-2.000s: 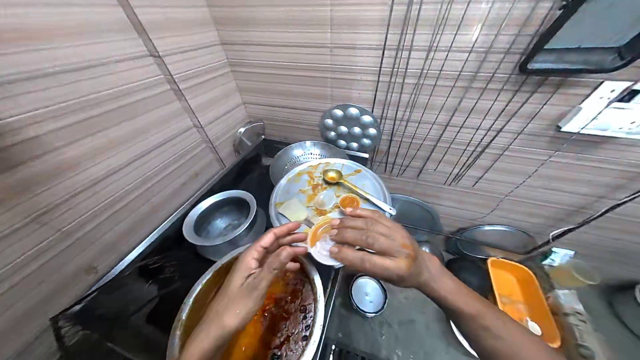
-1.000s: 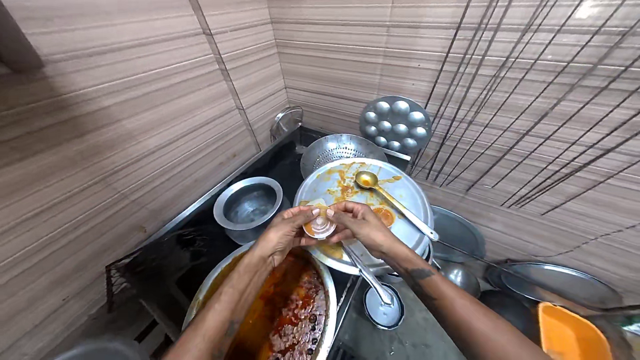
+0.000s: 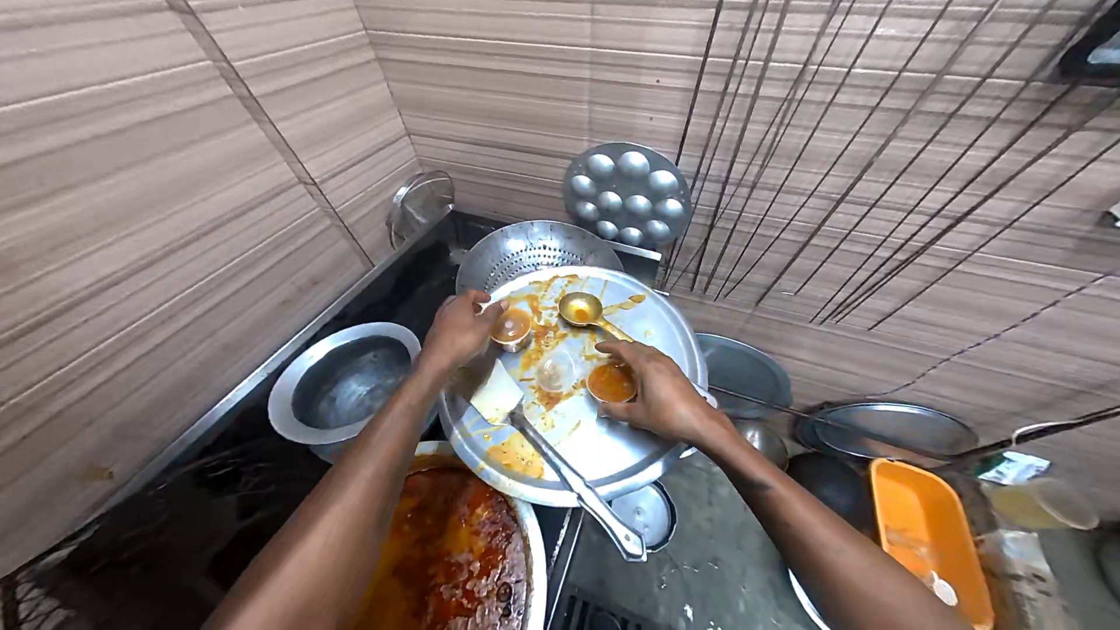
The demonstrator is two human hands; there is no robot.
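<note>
My left hand [image 3: 464, 328] grips a small cup [image 3: 513, 327] of orange-brown liquid at the left of a large metal lid or tray [image 3: 612, 446] smeared with sauce. My right hand [image 3: 652, 389] curls around a second small cup [image 3: 612, 382] of orange sauce on the tray's right side. Between the cups lies a small clear lid or cup [image 3: 556, 372]. A ladle [image 3: 581, 308] rests behind them, its bowl stained yellow. In front, a spatula [image 3: 577, 481] with a pale, flat blade [image 3: 497, 393] leans over the tray's near rim.
A large pot [image 3: 535, 560] of red, oily curry stands at the near left, below my left forearm. Around the tray are an empty metal pot [image 3: 350, 394], a perforated strainer [image 3: 538, 249], a dimpled pan [image 3: 626, 194], a small metal dish [image 3: 647, 514] and an orange plastic tray [image 3: 932, 534].
My hands were together around one small cup; now they are apart, each at a cup over the tray. The left has moved toward the tray's left side.
</note>
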